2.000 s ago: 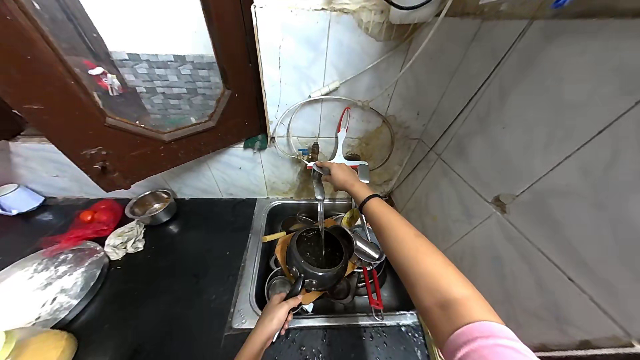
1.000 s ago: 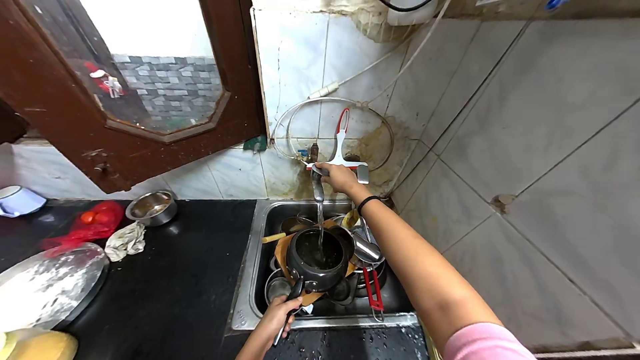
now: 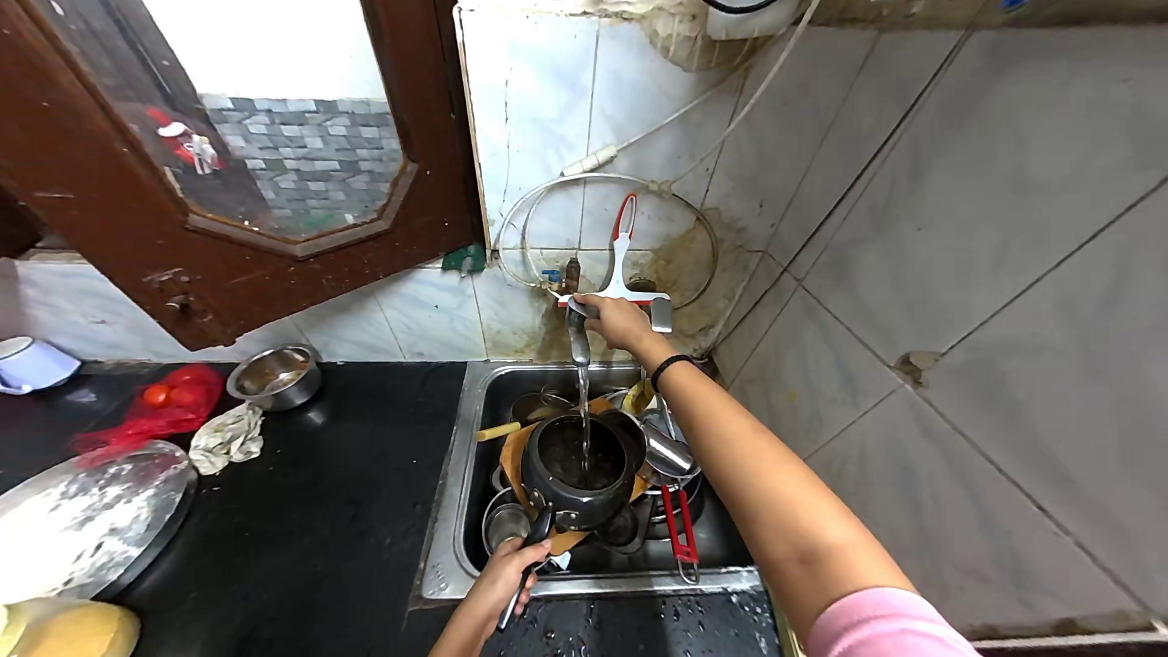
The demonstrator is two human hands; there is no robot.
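Observation:
My left hand (image 3: 507,577) grips the black handle of a dark pressure cooker pot (image 3: 577,506), which is held over the filled sink (image 3: 447,547). My right hand (image 3: 613,319) is on the tap (image 3: 578,338), its fingers at the top; their exact grip is partly hidden. A stream of water (image 3: 585,411) runs from the tap into the open pot, which has dark liquid inside. Around and below the pot lie steel dishes, a steel cup (image 3: 668,453) and a red-handled utensil (image 3: 677,525). Behind my right hand, a white and red squeegee (image 3: 620,265) leans at the wall.
On the black counter (image 3: 328,511) left of the sink are a steel bowl (image 3: 274,376), a crumpled cloth (image 3: 228,438), a red net bag of tomatoes (image 3: 178,401) and a large steel plate (image 3: 91,511). A brown wooden window shutter (image 3: 438,182) juts above; a tiled wall (image 3: 912,274) stands right.

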